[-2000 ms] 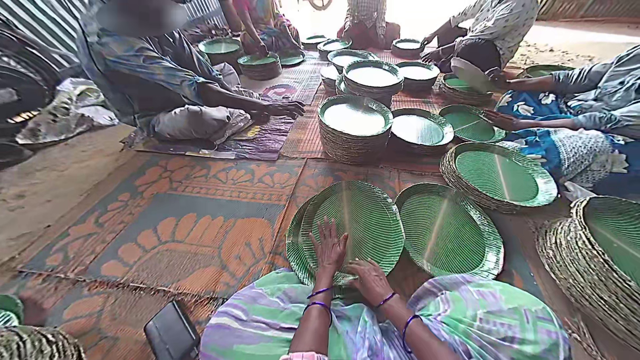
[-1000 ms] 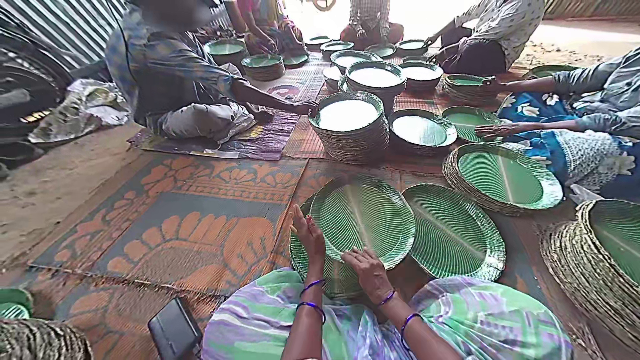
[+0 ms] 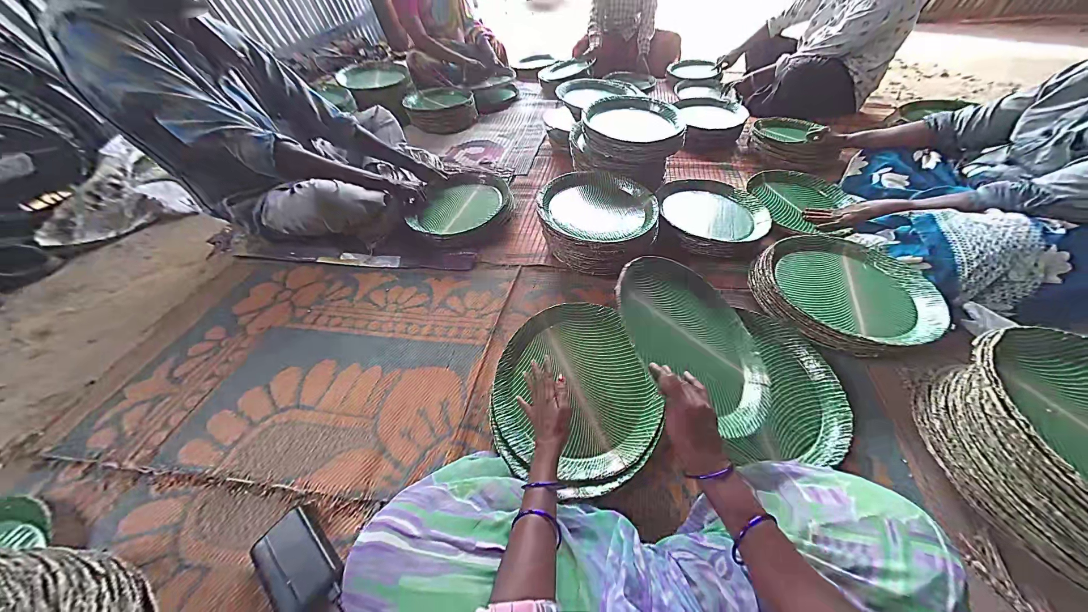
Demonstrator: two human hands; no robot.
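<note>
My left hand (image 3: 548, 406) rests with fingers spread on a short stack of green leaf-pattern plates (image 3: 586, 365) in front of my lap. To its right, my right hand (image 3: 684, 412) grips the left edge of a single green plate (image 3: 693, 340), which is raised and tilted. That plate partly covers another green plate (image 3: 807, 391) lying on the mat. The thumb of my right hand is hard to make out. My lap, in patterned cloth, lies just under both stacks.
Tall plate stacks stand at the right (image 3: 1003, 433), the right middle (image 3: 765, 297) and ahead (image 3: 595, 246). A black box-like object (image 3: 297, 561) lies on the patterned mat (image 3: 340, 382) at lower left. Several people sit around; one at left touches a plate (image 3: 459, 208).
My right hand has moved right with a plate, which now tilts over the right-hand plate. My left hand has lowered onto the left stack. A plate now lies before the person at left.
</note>
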